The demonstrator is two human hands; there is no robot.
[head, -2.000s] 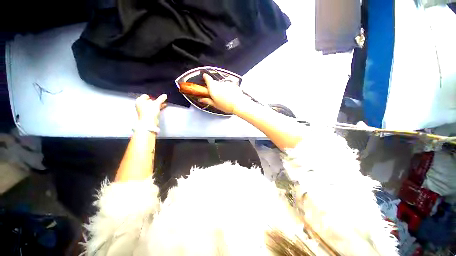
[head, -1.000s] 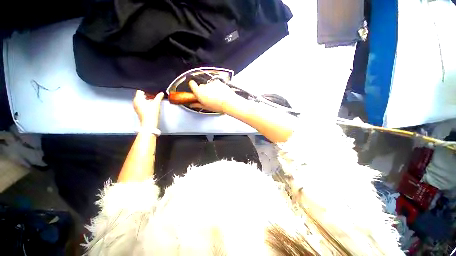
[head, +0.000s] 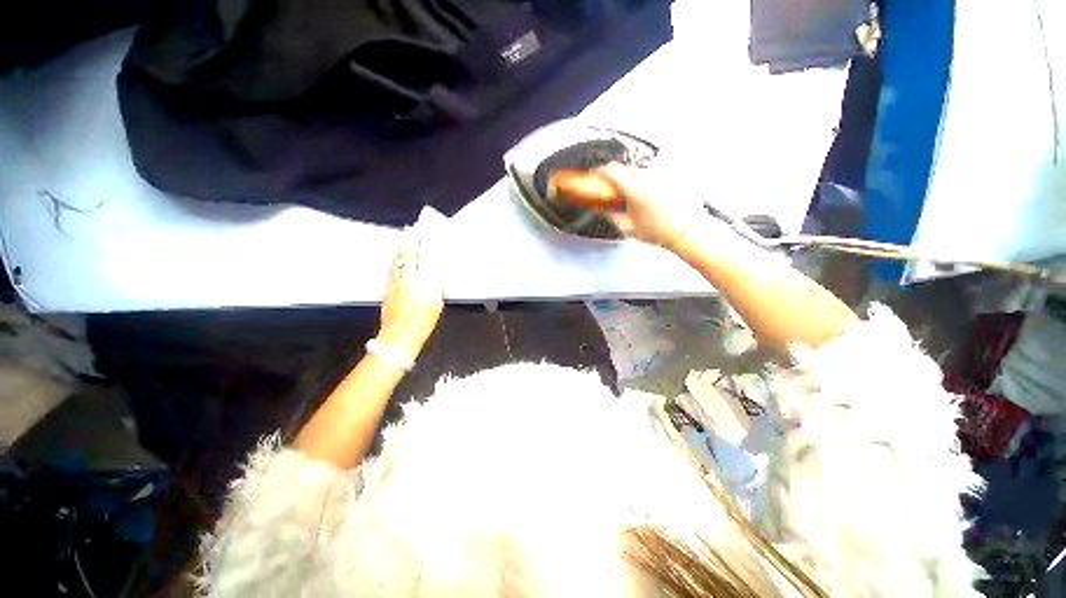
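Note:
The dark garment (head: 292, 129) lies spread on the white-covered table (head: 316, 263), with a small pale label (head: 519, 48) near its right side. My right hand (head: 641, 203) grips the orange-brown handle (head: 583, 187) of the steam iron (head: 540, 222). The iron is right of the garment's lower edge, over the white cover. My left hand (head: 412, 294) is at the table's front edge, below the garment's lower corner. Its fingers point up at the cover near a small whitish piece; whether they hold anything is unclear.
The hose (head: 865, 247) runs from the iron off to the right. A grey-brown rest pad (head: 807, 33) lies at the upper right. A blue edge (head: 909, 129) borders a second white table (head: 1005, 140). Red and pale cloth lies on the floor at the lower right.
The iron and my right hand have moved right, off the garment's edge. My left hand has shifted right. The garment sits slightly further left and up in view.

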